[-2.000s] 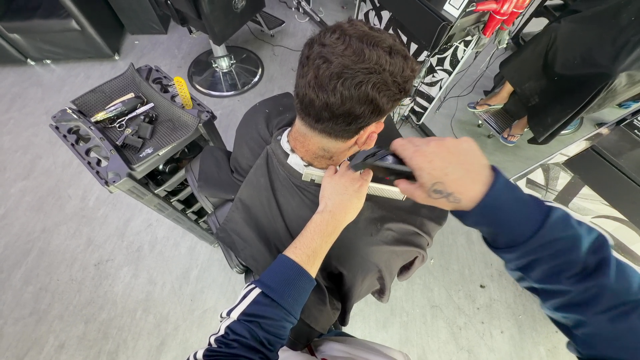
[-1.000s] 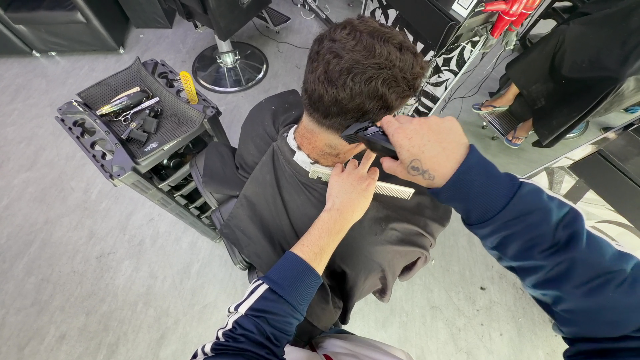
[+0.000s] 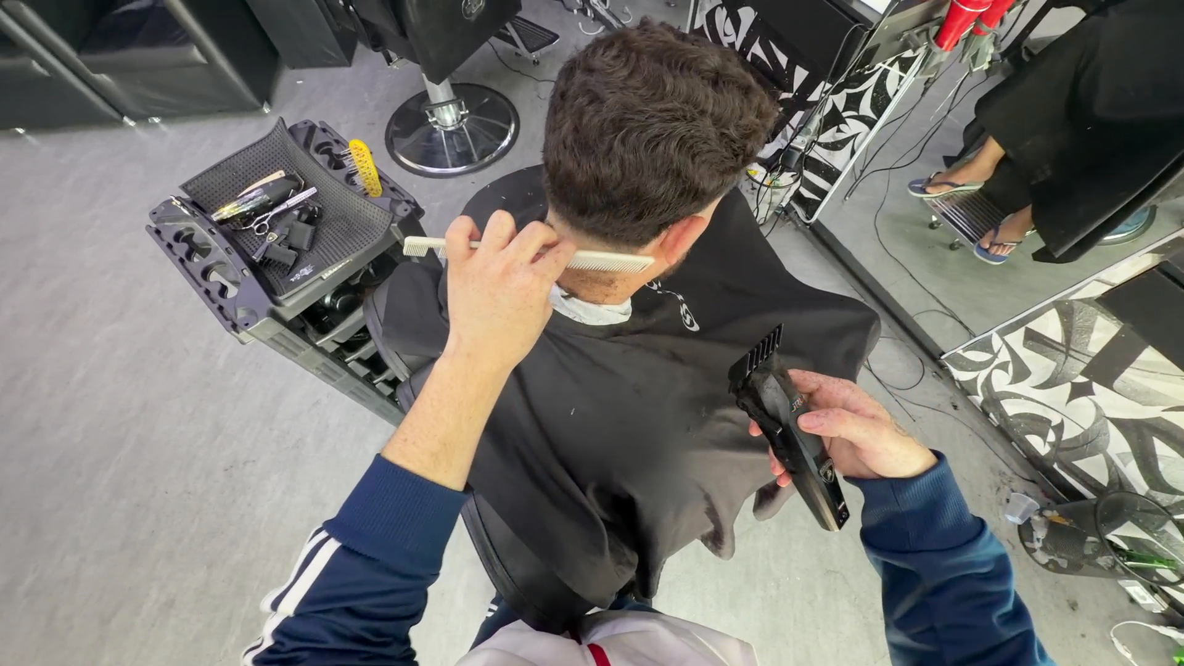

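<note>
My left hand [image 3: 504, 287] grips a white comb [image 3: 610, 262] and holds it level across the back of a seated person's head [image 3: 647, 129], at the lower hairline. In my right hand [image 3: 856, 425] is a black cordless hair clipper [image 3: 795, 430] with a black guard comb fitted. The clipper is off to the right, apart from the head, its guard pointing up. A black barber cape [image 3: 629, 416] covers the person's shoulders and back, with a white neck strip [image 3: 590, 309] around the neck.
At the left stands a black trolley [image 3: 250, 319] whose tray holds another clipper [image 3: 264, 199], scissors [image 3: 277, 211] and guards; a yellow brush [image 3: 364, 168] is at its edge. A chair base [image 3: 451, 129] is behind. A mirror and a wire bin [image 3: 1073, 536] stand to the right.
My right hand has moved the clipper away from the person's nape, down and to the right. My left hand has risen to the back of the head with the comb.
</note>
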